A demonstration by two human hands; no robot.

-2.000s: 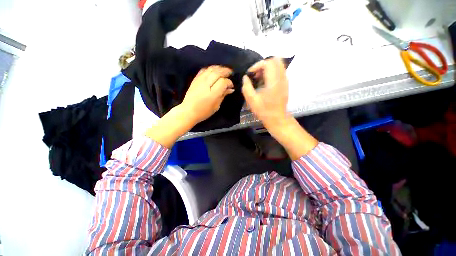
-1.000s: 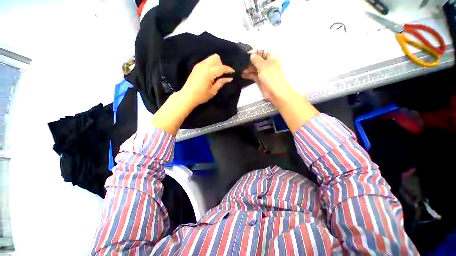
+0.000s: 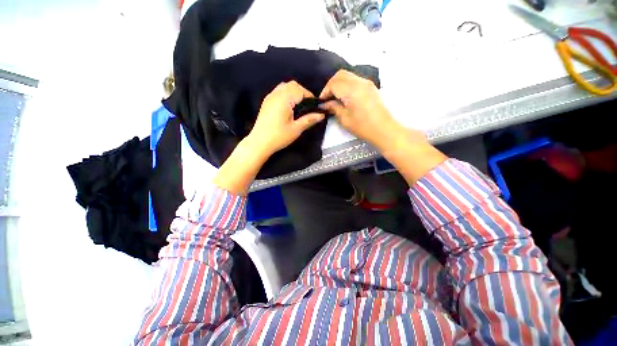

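Observation:
A black knit garment point(image 3: 237, 81) lies bunched on the white sewing table, with one part running up to the top edge of the view. My left hand point(image 3: 281, 118) pinches a fold of the garment between thumb and fingers. My right hand point(image 3: 355, 105) pinches the same fold just to the right, its fingertips close to those of my left hand. A small light print shows on the cloth left of my left hand. The cloth under my fingers is partly hidden.
Scissors with red and yellow handles point(image 3: 585, 64) lie at the right. A small curved dark piece point(image 3: 469, 28) and the machine's foot area point(image 3: 355, 15) are at the top. A ruled strip point(image 3: 473, 123) edges the table. Black cloth point(image 3: 118, 196) hangs left; a blue bin point(image 3: 517, 159) is below right.
My right hand has moved left and a little down from the garment's right edge, beside my left hand. Both hands now pinch one fold. The view has shifted slightly.

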